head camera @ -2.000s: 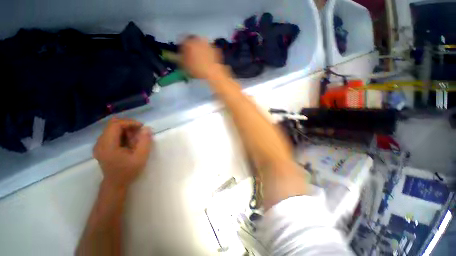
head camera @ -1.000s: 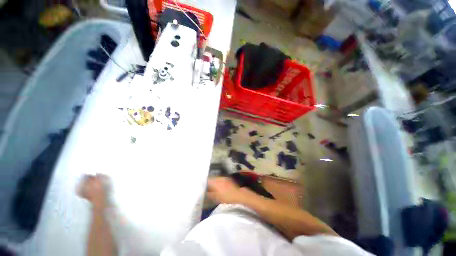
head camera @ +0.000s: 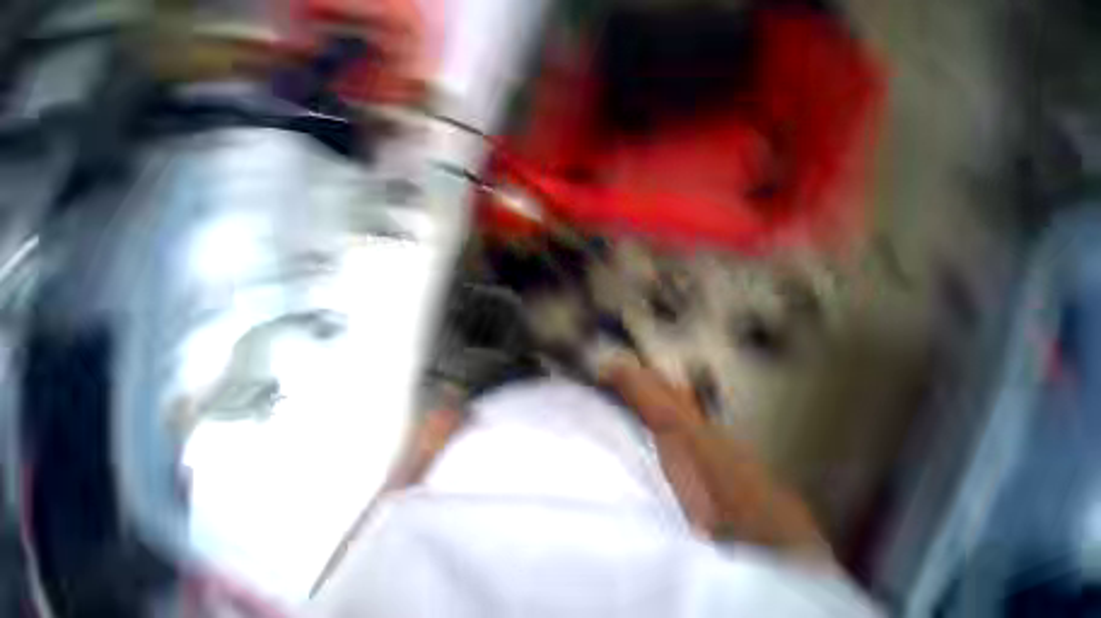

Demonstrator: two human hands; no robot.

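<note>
The frame is strongly blurred. My right hand is low in front of my body, at the right side of my white shirt; its fingers are too smeared to read. My left hand is partly hidden by the shirt, beside the edge of the white sewing table. Whether either hand holds anything cannot be told. A blurred sewing machine stands on the table.
A red basket with dark fabric stands on the floor ahead. Dark scraps lie on the floor. A pale blue tub is at the right, another tub at the left. An orange-red basket is at the top left.
Both hands have left the tub of dark pieces. My left hand has moved off the tabletop to beside my body. The view has turned from the tub to the table edge and floor.
</note>
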